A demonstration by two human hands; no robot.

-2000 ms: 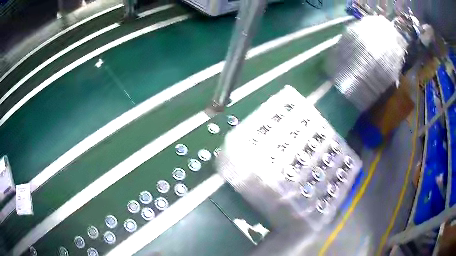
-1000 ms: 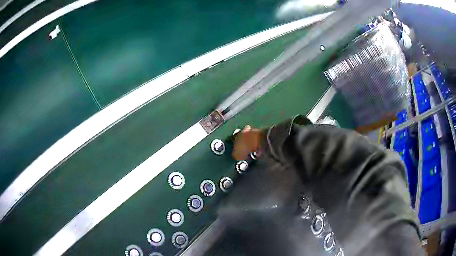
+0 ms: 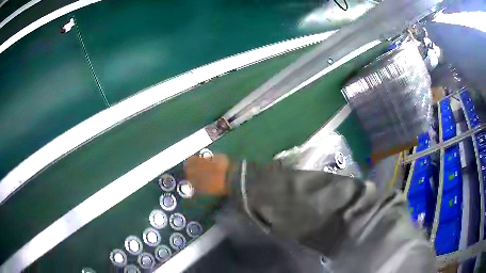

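Observation:
My right hand (image 3: 208, 175), blurred, is low over the green conveyor belt (image 3: 298, 112), in a grey-green sleeve from the lower right. Its fingers are beside a round part with a pale centre (image 3: 185, 189); another round part (image 3: 206, 154) shows just above the hand. I cannot tell if it holds one. Several more round parts lie in loose rows to the lower left. A clear blister tray (image 3: 325, 152), with a part (image 3: 340, 159) in it, shows partly behind my sleeve. My left hand is not in view.
A tall, ridged tray stack (image 3: 391, 98) stands at the right. A slanted metal post (image 3: 314, 69) rises from the white side rail (image 3: 122, 186). Blue bins (image 3: 450, 197) sit on a rack at the far right, near brown cardboard (image 3: 391, 150).
My right hand and sleeve have moved left and slightly down along the belt. More of the tray shows above the sleeve. The parts near the hand are bunched closer together.

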